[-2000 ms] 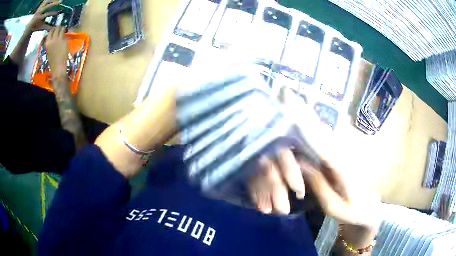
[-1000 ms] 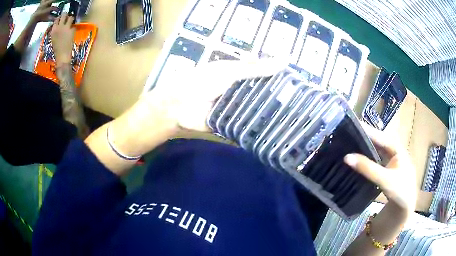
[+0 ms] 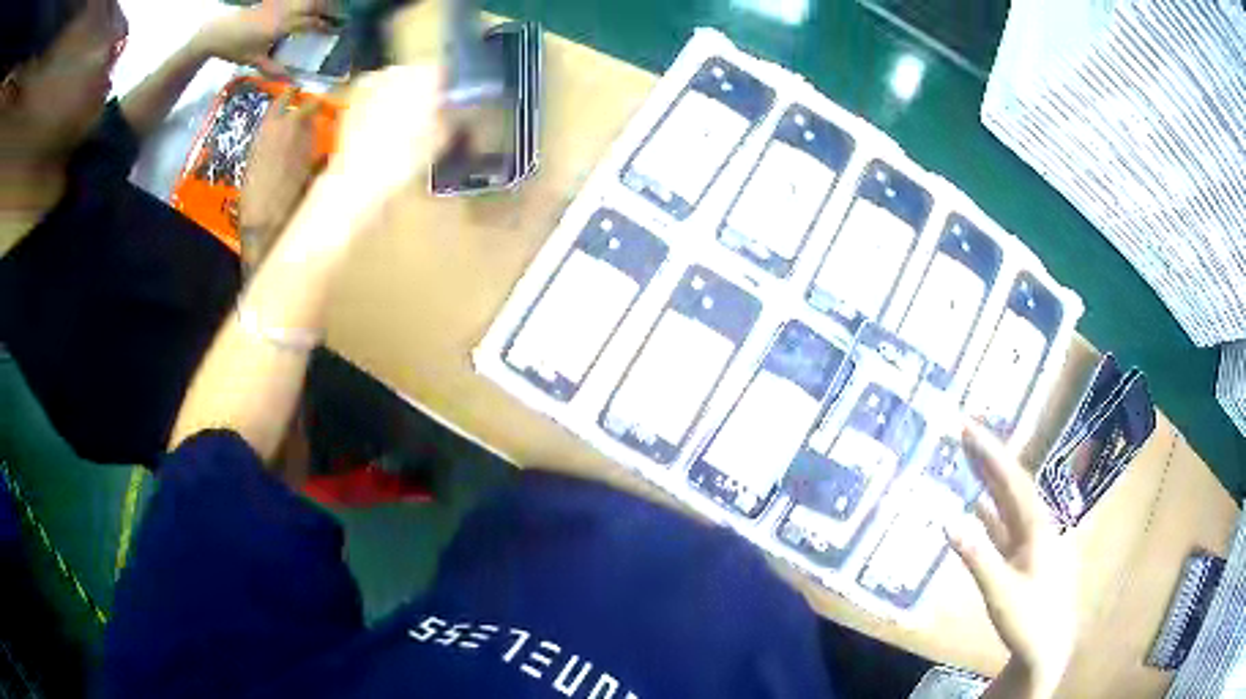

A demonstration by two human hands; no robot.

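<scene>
The white blister tray [image 3: 495, 358] lies slanted on the cardboard, its two rows of pockets filled with dark phone middle frames [image 3: 660, 287]. One more frame [image 3: 865, 444] lies askew over the lower row, towards the right. My left hand [image 3: 390, 130] is stretched to the far left and blurred, holding a dark blurred frame or batch [image 3: 469, 62] over a small frame pile [image 3: 513, 137]; how many it holds is unclear. My right hand [image 3: 1018, 546] is at the tray's right end, fingers apart, fingertips close to the last lower frame, holding nothing visible.
A loose frame pile [image 3: 1097, 444] lies right of the tray. An upright row of frames [image 3: 1186, 610] stands at the far right. Tall stacked trays [image 3: 1120, 164] rise at upper right. A co-worker's arm [image 3: 280, 171] reaches over an orange parts tray [image 3: 205, 184] at left.
The fanned batch has left the space before my body. My left hand has moved up and left; my right hand has opened beside the tray. The tray is now uncovered, with a frame askew on it.
</scene>
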